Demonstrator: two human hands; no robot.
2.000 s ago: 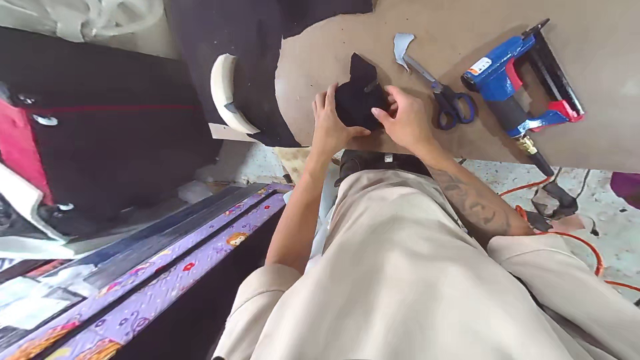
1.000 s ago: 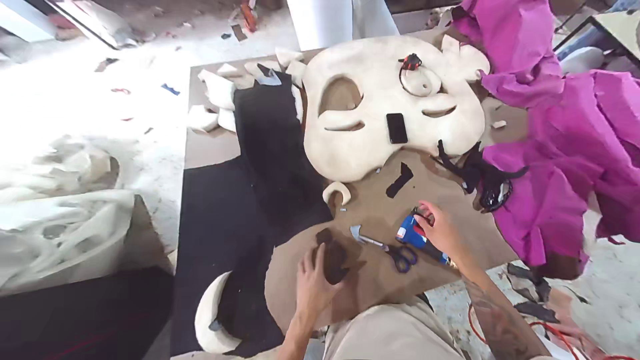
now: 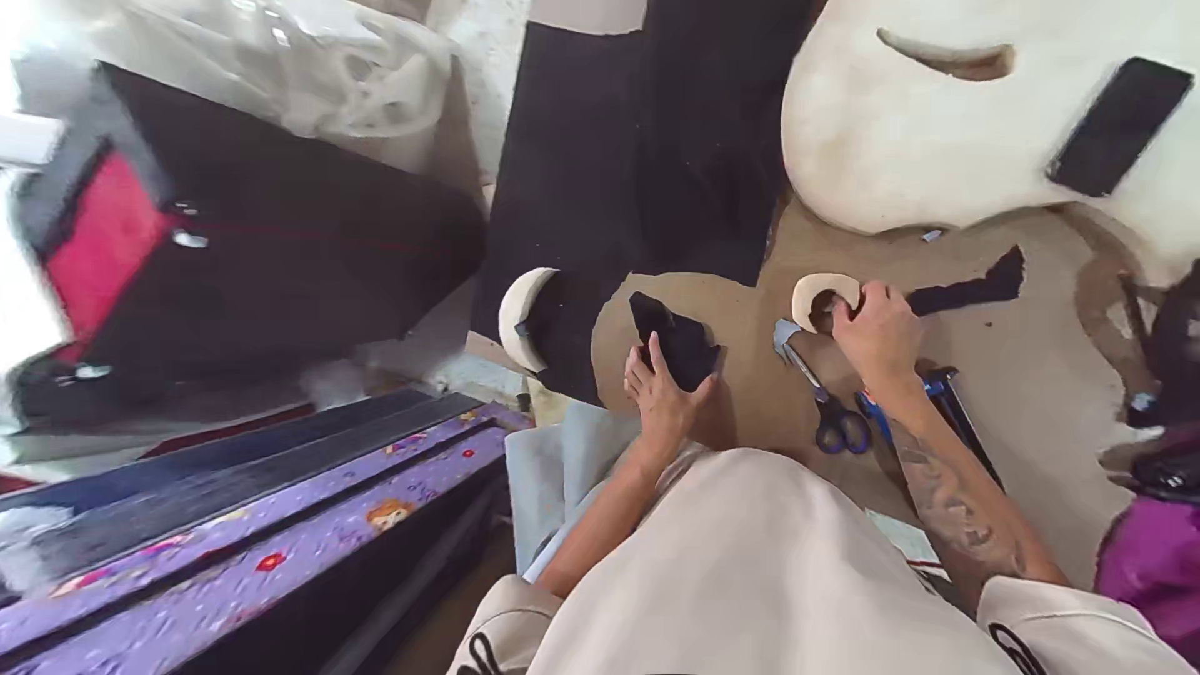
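My left hand [image 3: 664, 398] rests with spread fingers on a small dark fabric piece [image 3: 684, 347] lying on the brown board [image 3: 750, 412]. To the right, my right hand [image 3: 879, 337] has its fingers on the edge of a cream foam ring-shaped piece [image 3: 814, 289]. A dark fabric strip [image 3: 980, 289] lies just beyond that hand. Scissors [image 3: 830, 408] with dark purple handles lie between my hands, a grey scrap at their tips. The blue staple gun [image 3: 947, 398] is partly hidden beneath my right forearm. A curved cream foam piece [image 3: 516, 319] lies on dark fabric at the left.
A large cream foam shape [image 3: 900, 141] with a black phone [image 3: 1120, 127] on it fills the upper right. Dark fabric [image 3: 647, 141] spreads across the top. Black items [image 3: 1177, 366] and magenta fabric [image 3: 1153, 553] lie at the right edge. A black box-like object [image 3: 319, 225] stands left.
My right hand has moved off the staple gun and onto the foam ring. My left hand remains at the small dark piece, with its fingers now spread. The view has shifted greatly.
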